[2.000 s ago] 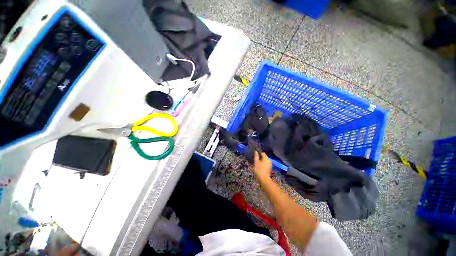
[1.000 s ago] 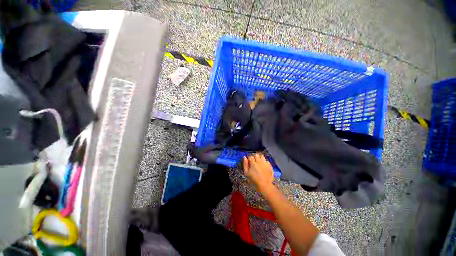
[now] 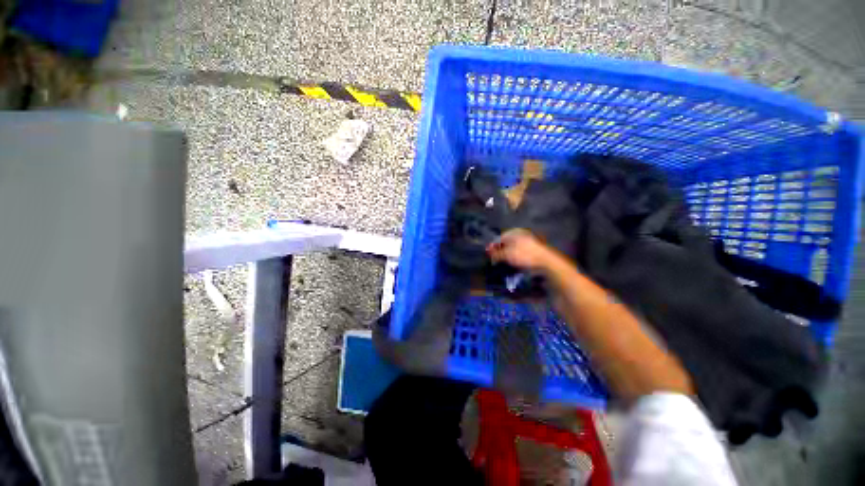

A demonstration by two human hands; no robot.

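My right hand (image 3: 527, 256) is bare and reaches down into the blue perforated crate (image 3: 626, 65) on the floor. Its fingers are at small dark grey pieces (image 3: 474, 228) in the crate's left part; blur hides whether it grips one. A large dark grey garment piece (image 3: 702, 313) lies in the crate's right part and hangs over the near rim. Another grey piece (image 3: 422, 332) hangs over the near left corner. My left hand is not in view.
The table edge (image 3: 104, 285) is at the left, with a white metal frame (image 3: 266, 249) beside it. A red stool (image 3: 531, 437) stands at the crate's near side. Yellow-black floor tape (image 3: 351, 96) runs to the crate. My dark trouser leg is at the bottom.
The view has moved down and closer to the crate; the tabletop tools have left the view. My right hand has moved from the near rim into the crate.
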